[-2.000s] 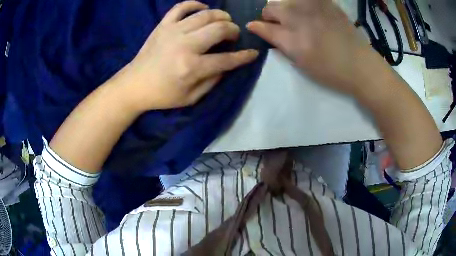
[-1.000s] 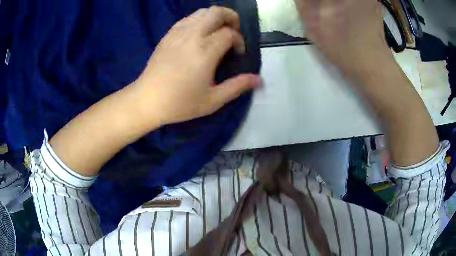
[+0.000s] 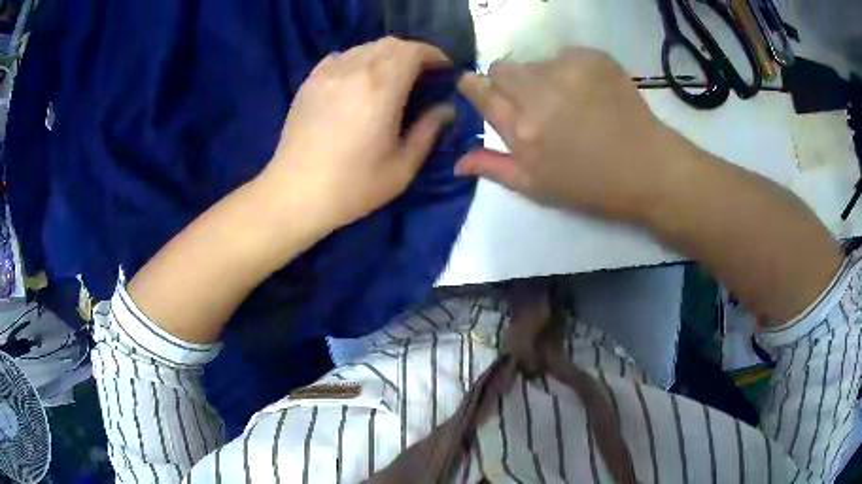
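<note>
A large dark blue cloth (image 3: 170,113) covers the left of the white table and hangs over its front edge. A black-grey band (image 3: 430,21) runs along its right side at the top. My left hand (image 3: 364,132) lies on the cloth near its right edge, with fingers and thumb curled around a bunched part. My right hand (image 3: 567,132) is at the cloth's right edge, its thumb and fingers apart and the fingertips close to the edge. Its fingers are slightly blurred, so contact is unclear. No needle or machine head shows.
Black-handled scissors (image 3: 709,57) and thin brown and metal tools (image 3: 756,38) lie at the upper right of the white table (image 3: 567,236). A dark scrap (image 3: 818,85) lies right of them. A small fan (image 3: 19,416) is at the lower left. The striped-shirt lap is below the table edge.
My right hand has come back from the upper right to the cloth's edge, uncovering the scissors. My left hand's thumb has drawn in towards its fingers, and the cloth edge is bunched there.
</note>
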